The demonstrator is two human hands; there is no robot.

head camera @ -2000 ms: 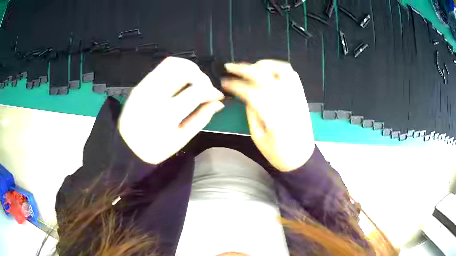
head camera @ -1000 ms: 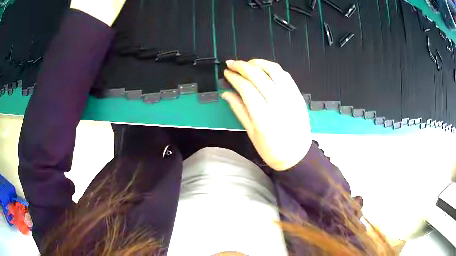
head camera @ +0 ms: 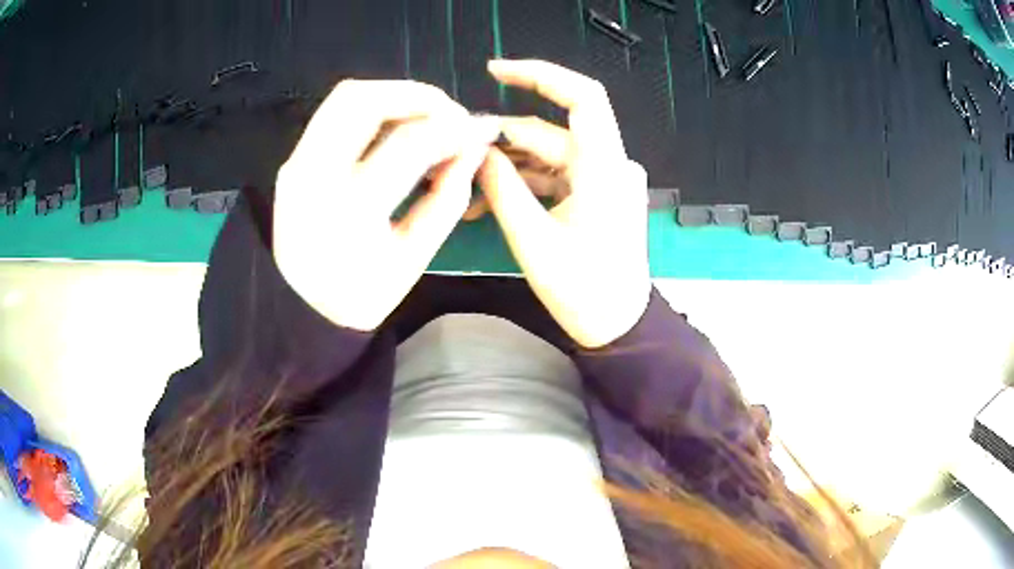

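Observation:
My left hand point(head camera: 373, 206) and my right hand point(head camera: 573, 206) meet over the near edge of the cables, fingertips together. A small dark piece shows between the fingertips; the fingers hide most of it, so I cannot tell which hand grips it. The black flat ribbon cables point(head camera: 778, 145) lie side by side. Their grey end connectors point(head camera: 728, 216) form a stepped row along the near side, partly hidden by my hands. Loose black clips point(head camera: 715, 50) lie on the cables, at upper right and at left.
The green mat point(head camera: 712, 253) shows along the near edge, below the connectors. A blue bin point(head camera: 22, 428) with a red item point(head camera: 47, 480) is at the lower left. A grey and white object point(head camera: 993, 439) is at the lower right.
My left hand has come back from the upper left to meet my right hand. My right hand has left the cable ends, its fingers now raised and curled around the small piece.

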